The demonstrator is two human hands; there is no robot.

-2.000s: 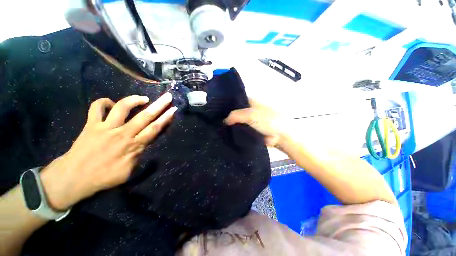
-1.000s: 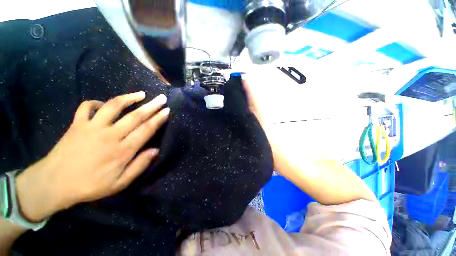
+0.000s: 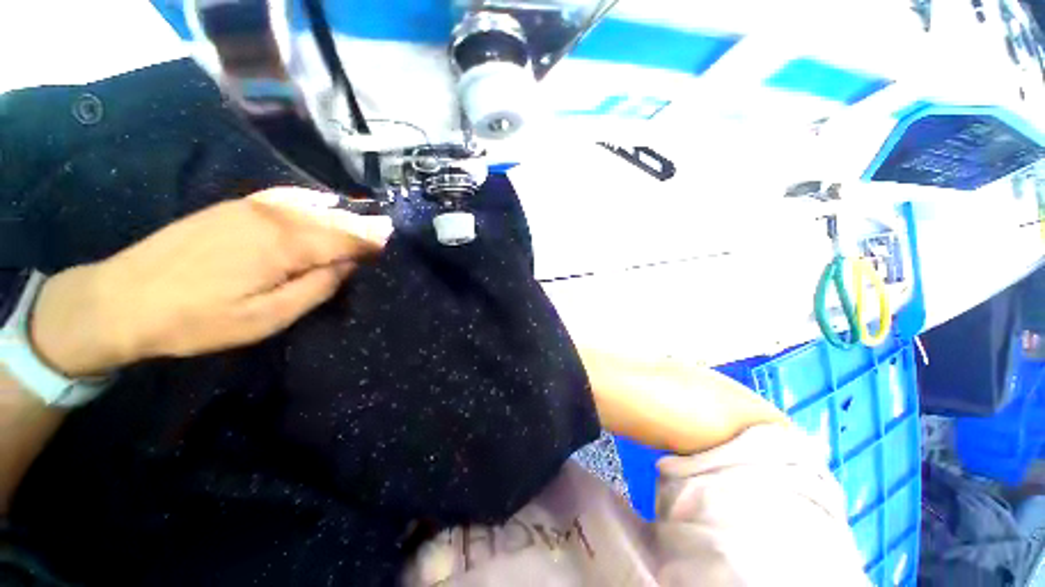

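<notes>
A black garment with pale flecks covers the left side and my lap, and runs under the sewing machine's needle area. A round button shows on it at the far left. The thread tension discs with a pale knob stand over the cloth. My left hand lies on the garment left of the needle, its fingertips close together at a fold of cloth. My right hand is hidden under or behind the garment; only the forearm shows.
Black thread snips lie on the white machine bed. Scissors with green and yellow handles hang at the right table edge. A dark control panel is at upper right. A blue crate stands below right.
My left hand has turned flatter and its fingers have drawn together near the needle. My right hand has gone from beside the tension discs to out of sight behind the cloth. The view has shifted.
</notes>
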